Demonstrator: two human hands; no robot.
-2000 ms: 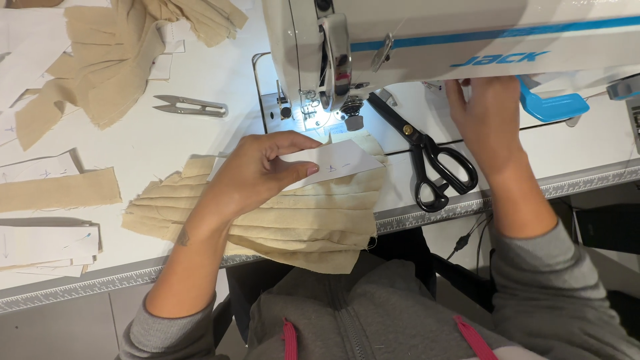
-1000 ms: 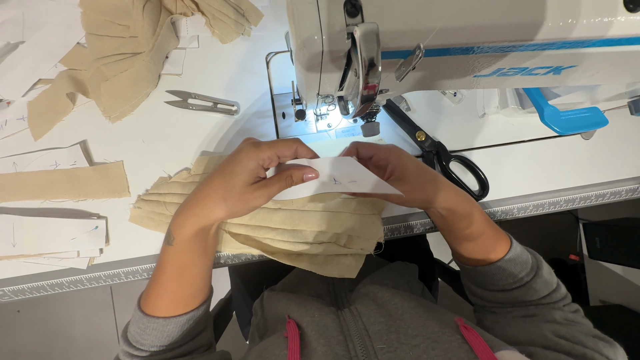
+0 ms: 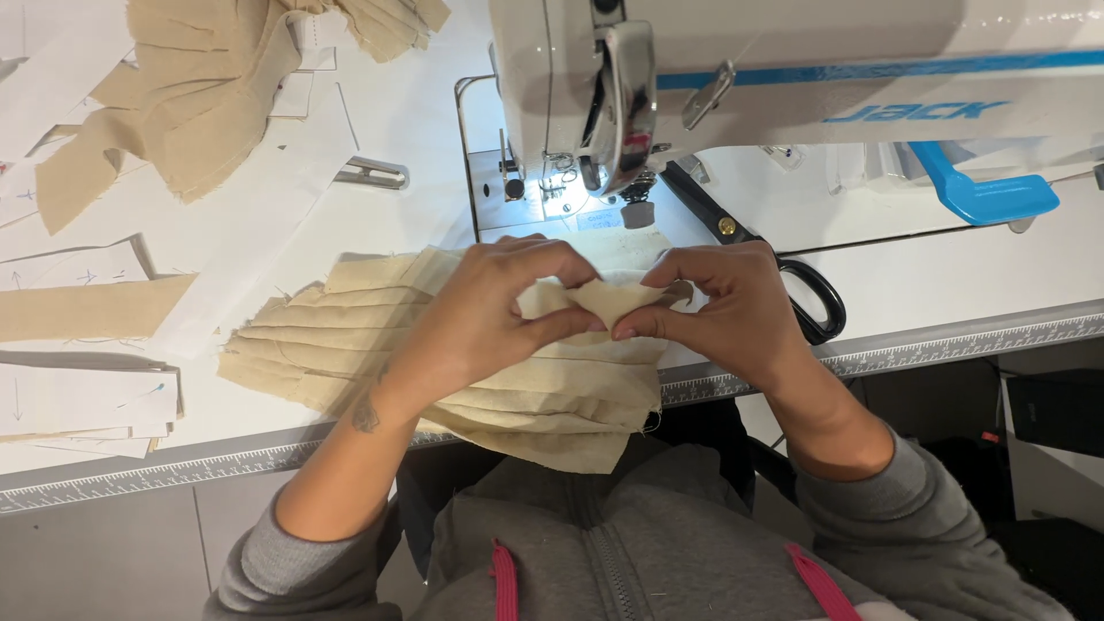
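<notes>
Between both hands a small piece of beige fabric [image 3: 617, 298] is pinched and folded. My left hand [image 3: 509, 310] grips its left end with thumb and fingers; my right hand [image 3: 711, 302] grips its right end the same way. Beneath them a pleated beige fabric piece [image 3: 535, 388] lies across the front edge of the table, its raw edges frayed. The needle area of a Jack sewing machine [image 3: 565, 185] is lit just beyond my hands. Black-handled fabric scissors [image 3: 811, 302] lie to the right of my right hand, partly hidden by it.
Thread snips [image 3: 375, 172] lie left of the machine, partly under a white paper strip [image 3: 267, 216]. Gathered beige fabric [image 3: 203, 95], a beige strip [image 3: 86, 308] and paper pattern pieces [image 3: 78, 401] are at the left. A blue lever [image 3: 992, 194] stands right of the scissors. A ruler tape [image 3: 949, 343] runs along the table edge.
My right hand has come from under the machine arm to meet my left. The white paper piece has left my hands; beige fabric is between them now. A paper strip now partly covers the snips.
</notes>
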